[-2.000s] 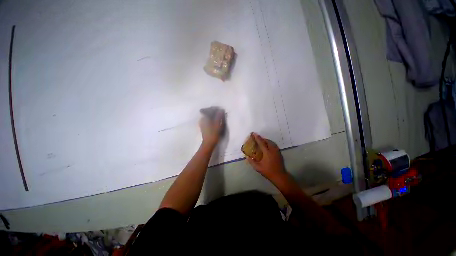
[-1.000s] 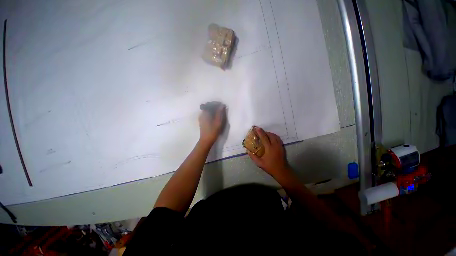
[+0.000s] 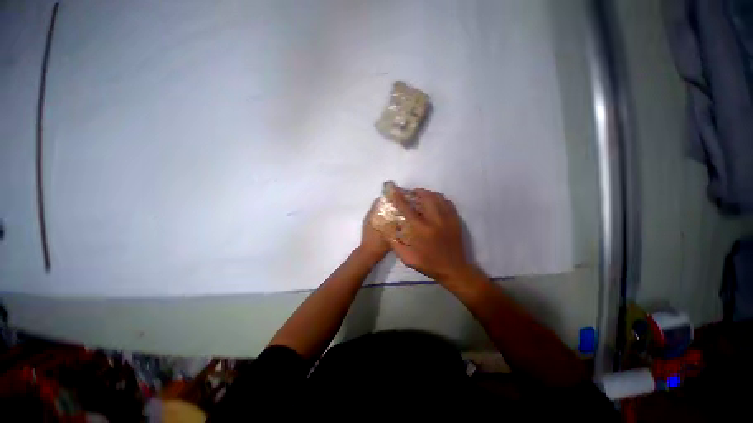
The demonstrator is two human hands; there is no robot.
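Observation:
The white marker paper (image 3: 206,165) covers the table in front of me. My right hand (image 3: 433,231) is closed on a tan taped pattern weight (image 3: 390,218) near the paper's front edge. My left hand (image 3: 376,235) is close against the weight's left side, mostly hidden by it and by my right hand. Whether my left hand still holds the small dark object cannot be told. Another tan taped pattern weight (image 3: 404,113) lies on the paper beyond my hands.
A long thin brown strip (image 3: 43,140) lies at the left. A silver rail (image 3: 609,182) crosses the table at the right, with a red and white machine (image 3: 670,330) at its near end. Grey cloth (image 3: 717,116) lies beyond it. Scraps (image 3: 157,372) are heaped below the table's front edge.
My right hand has moved left and forward with its weight and now meets my left hand. The dark object in my left hand no longer shows. The camera view has shifted.

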